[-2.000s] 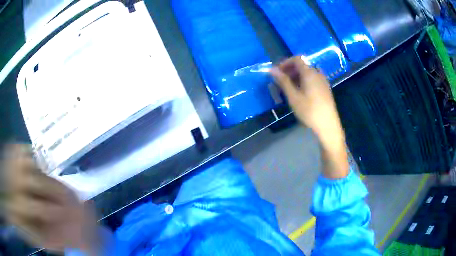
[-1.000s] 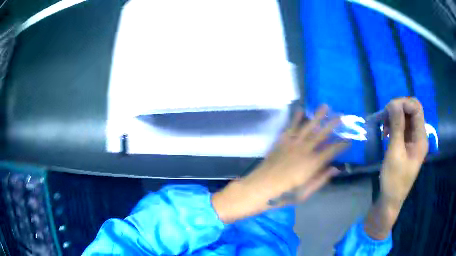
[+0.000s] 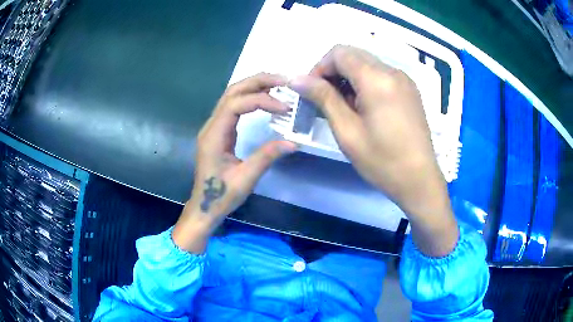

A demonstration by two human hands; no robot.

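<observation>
The white plastic housing [image 3: 399, 50] lies on the white mat [image 3: 352, 204], its slotted vents showing at both ends. A grey adhesive pad [image 3: 305, 118] stands out against the housing's left end, between my hands. My left hand [image 3: 229, 148] holds the vented left end, fingertips above and thumb at the near edge. My right hand [image 3: 383, 126] reaches over the housing, its fingertips pinched at the top of the pad. The right palm hides the housing's middle. How far the pad touches the housing cannot be told.
Glossy blue release liner strips [image 3: 480, 119] lie right of the mat. Black tape tabs [image 3: 402, 227] sit at the mat's edges. The dark bench [image 3: 132, 94] extends left. A blue-green crate [image 3: 79, 245] with dark metallic parts stands at the lower left. The green belt runs behind.
Both hands have moved left from the blue strips to the housing's left end. The grey pad now shows there, and my left hand has taken hold of the housing. The camera view has shifted.
</observation>
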